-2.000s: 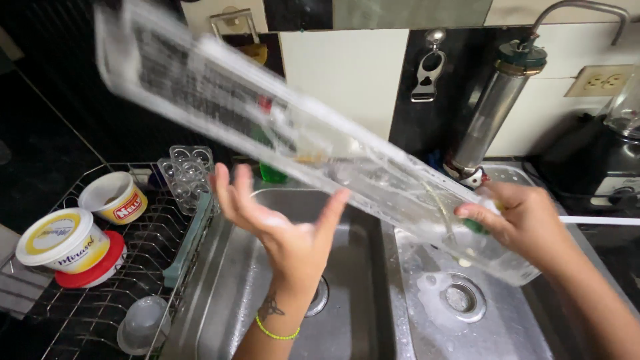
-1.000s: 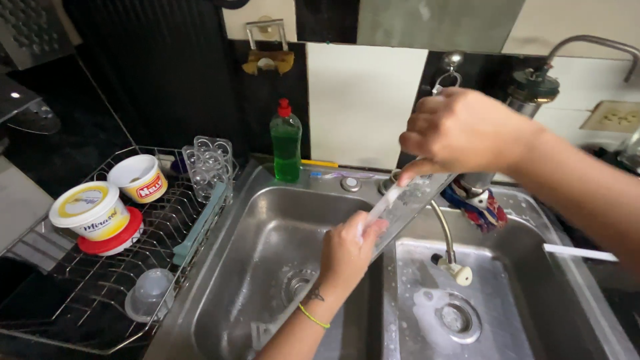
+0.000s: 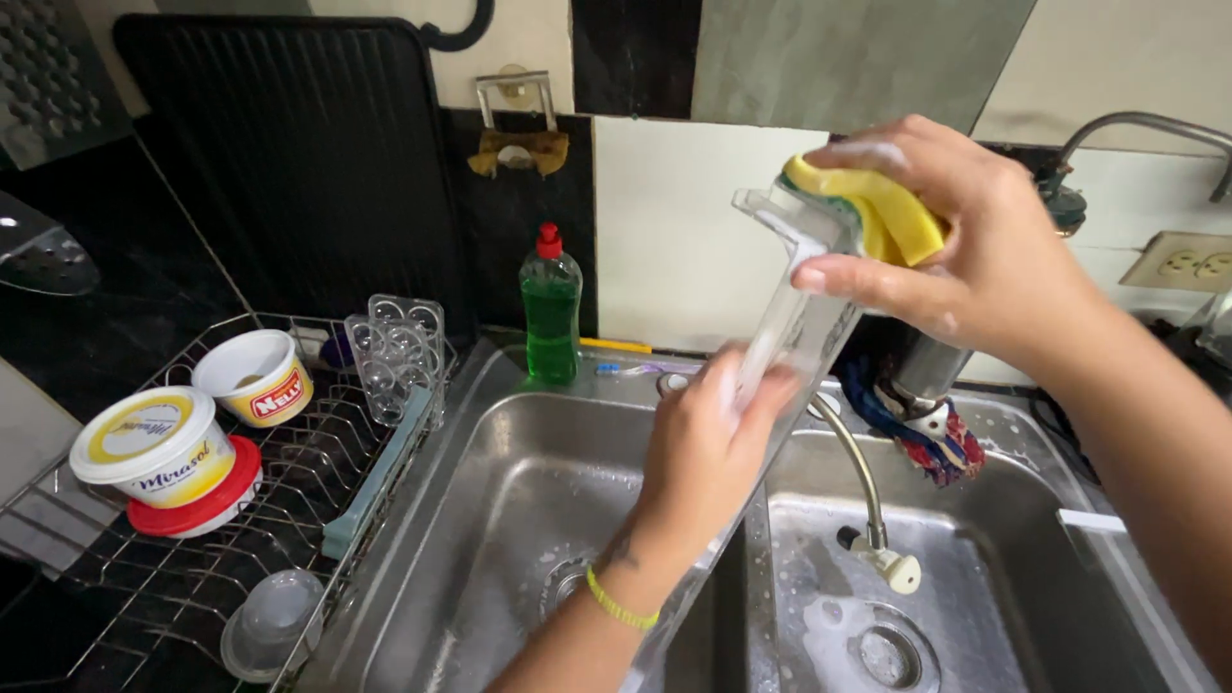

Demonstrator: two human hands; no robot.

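Note:
A long clear plastic bin point(image 3: 818, 337) is held aslant over the double sink, its upper end toward the wall. My left hand point(image 3: 707, 443) grips its rim near the middle, with suds on the fingers. My right hand point(image 3: 924, 241), also soapy, presses a yellow sponge with a green scouring side point(image 3: 900, 217) on the bin's upper end, the thumb on the near side. The bin's lower part is partly hidden behind my left forearm.
Left stands a wire dish rack point(image 3: 318, 577) with plastic tubs point(image 3: 159, 452) and a clear egg holder point(image 3: 395, 356). Behind the sink are a green soap bottle point(image 3: 551, 318) and a toothbrush point(image 3: 645, 369). A faucet point(image 3: 861, 472) hangs over the right basin point(image 3: 962, 558).
The bin was raised crosswise two seconds ago; now it slants steeply over the sink. My right hand is now higher than a second ago, and the yellow sponge in it has come into plain view.

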